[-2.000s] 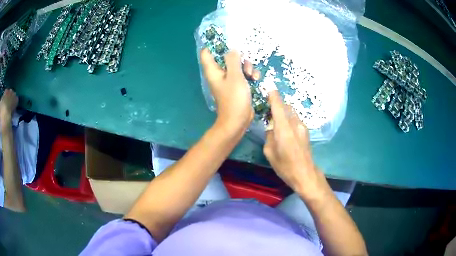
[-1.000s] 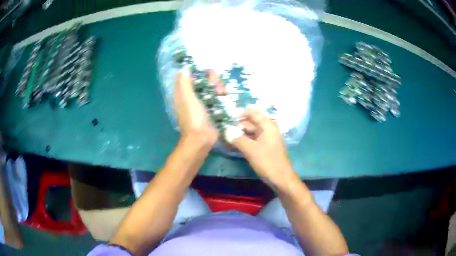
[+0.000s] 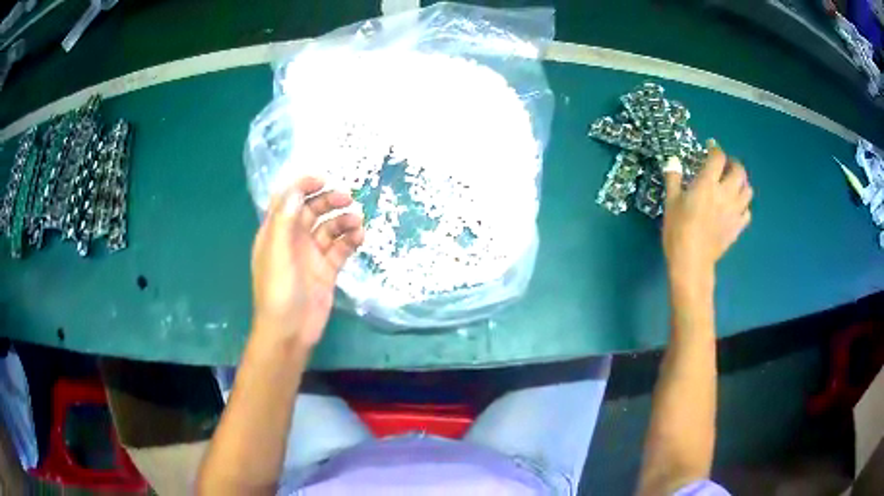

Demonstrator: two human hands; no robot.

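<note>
A big heap of small white plastic parts (image 3: 441,102) lies on an opened clear plastic bag (image 3: 531,276). My left hand (image 3: 305,257) is over the bag's left edge, palm partly up, fingers loosely curled and apart, with nothing seen in it. My right hand (image 3: 706,208) is at the pile of PCB panel strips (image 3: 645,126) on the right. Its thumb, with a white covering on the tip, and its fingers are on either side of a strip end (image 3: 690,160). The hand hides part of the pile's lower right.
More PCB panel strips (image 3: 73,179) lie at the far left of the green bench (image 3: 213,242). Small dark pieces (image 3: 142,282) lie near its front edge. A pale rail (image 3: 620,65) runs behind. Below are a red stool (image 3: 73,436) and cardboard box (image 3: 174,465). Whitish wrap (image 3: 872,179) is at far right.
The strip both hands held over the bag is gone from there. My right hand has moved right to the strip pile. My left hand has let go. The view has shifted right.
</note>
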